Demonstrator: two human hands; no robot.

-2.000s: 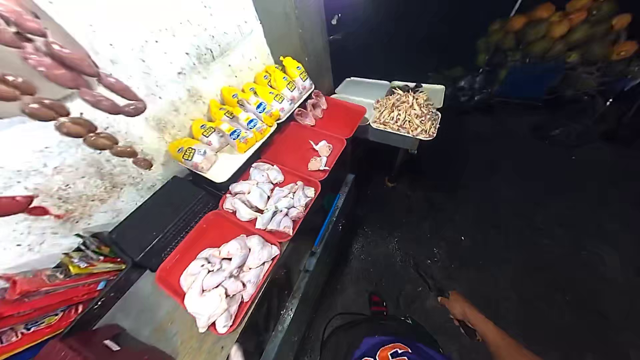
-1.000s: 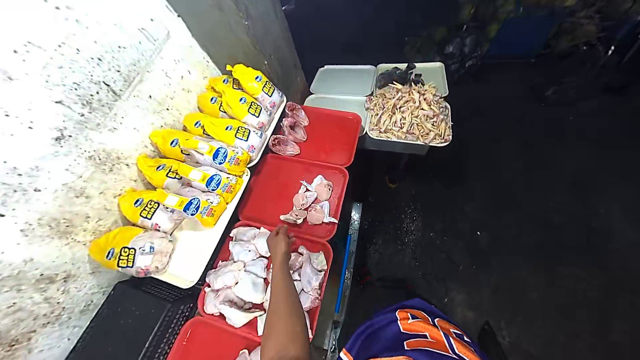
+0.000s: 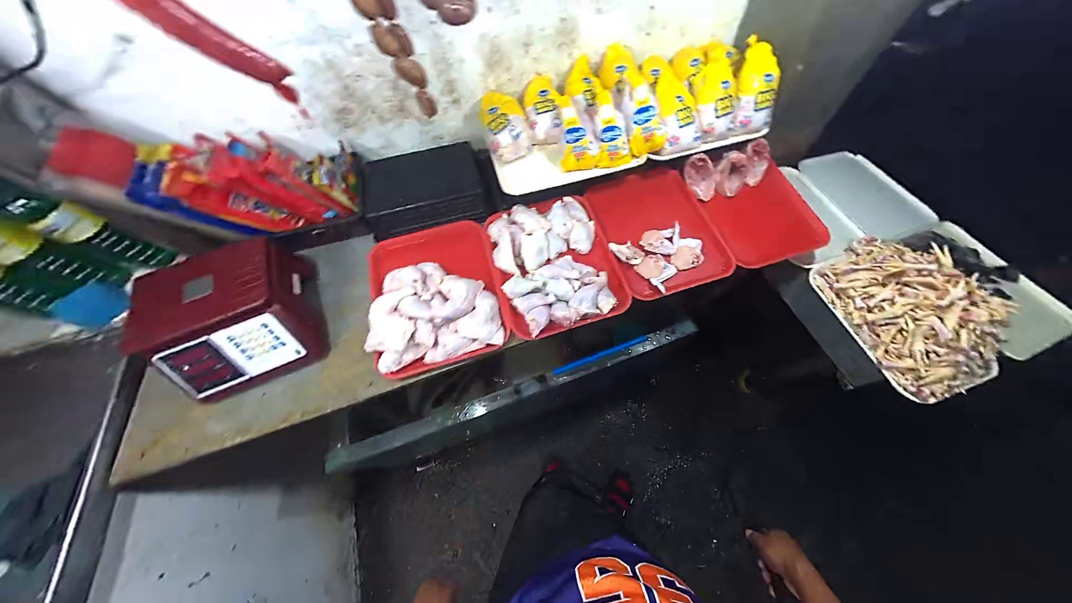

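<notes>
My right hand [image 3: 783, 559] is low at the right of my body, over the dark floor, its fingers closed around a dark, thin tool that looks like a knife; its outline is hard to make out. Of my left hand [image 3: 435, 591] only a part shows at the bottom edge, and its fingers are hidden. Nearest above it are raw chicken pieces [image 3: 431, 314] in a red tray [image 3: 387, 251]. More cut chicken [image 3: 557, 289] fills a second red tray. A third red tray [image 3: 641, 197] holds a few small pieces [image 3: 662, 251]. Neither hand touches the trays.
Yellow-bagged chickens [image 3: 645, 117] stand on white trays [image 3: 532, 176] by the wall. A dark red scale [image 3: 218, 310] is on the counter [image 3: 180, 427]. Chicken feet [image 3: 917, 310] fill a tray at right. A fourth red tray [image 3: 775, 218] holds pink meat pieces [image 3: 729, 174]. Sausages [image 3: 400, 50] hang above.
One second ago my left hand was over the chicken pieces in a red tray; it has since drawn back to the bottom edge. The view has swung widely and shows the scale.
</notes>
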